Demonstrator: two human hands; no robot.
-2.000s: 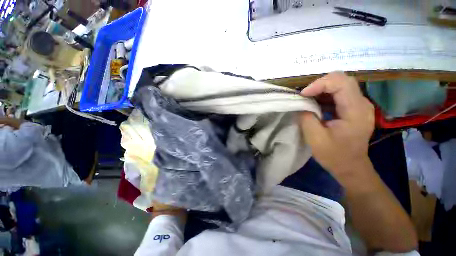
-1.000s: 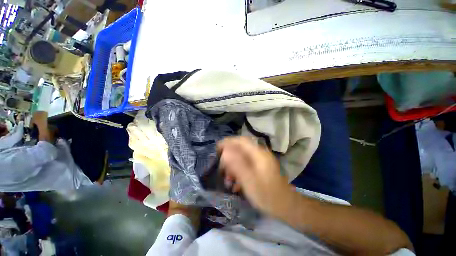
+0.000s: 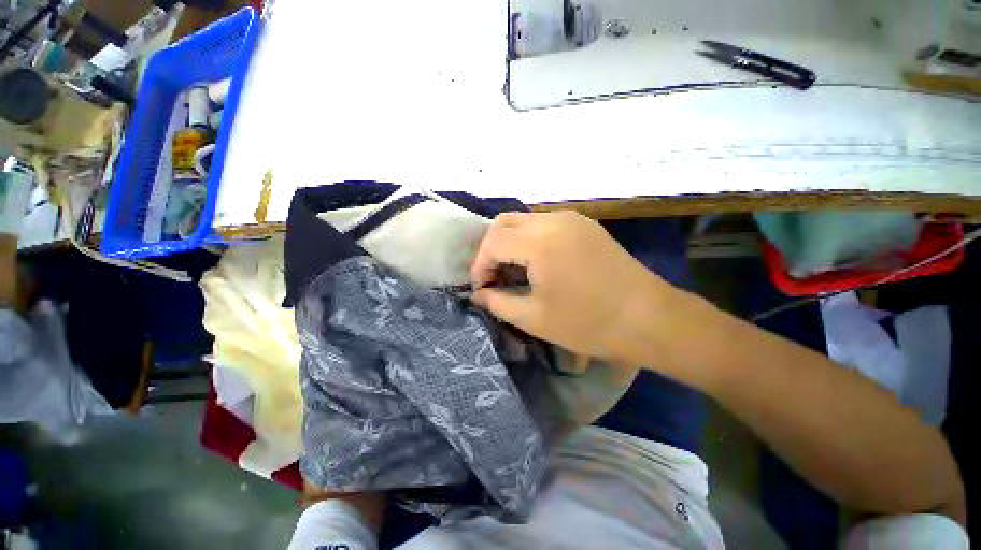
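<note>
The garment shell (image 3: 430,376), blue-grey with a pale leaf print, hangs from the table's front edge over my lap. Its cream inner side (image 3: 425,242) shows at the top, crossed by a dark seam, with a plain black panel (image 3: 314,242) at the upper left. My right hand (image 3: 559,279) pinches the garment's edge between thumb and fingertips where print meets cream. My left hand is hidden under the lower left of the garment; only a strip of wrist shows above the white cuff, so its grip cannot be seen.
The white machine table (image 3: 377,97) has a wooden front edge. Black thread snips (image 3: 758,64) lie on the machine bed. A blue basket (image 3: 239,107) with small items stands at the left. A red basket (image 3: 796,281) is below the table. Cream pieces (image 3: 253,333) hang at the left. A person's sleeve (image 3: 54,371) shows far left.
My right hand has moved from the garment's cream right part, across its middle, to the upper edge. More of the printed shell now faces up, and the cream side is partly folded away.
</note>
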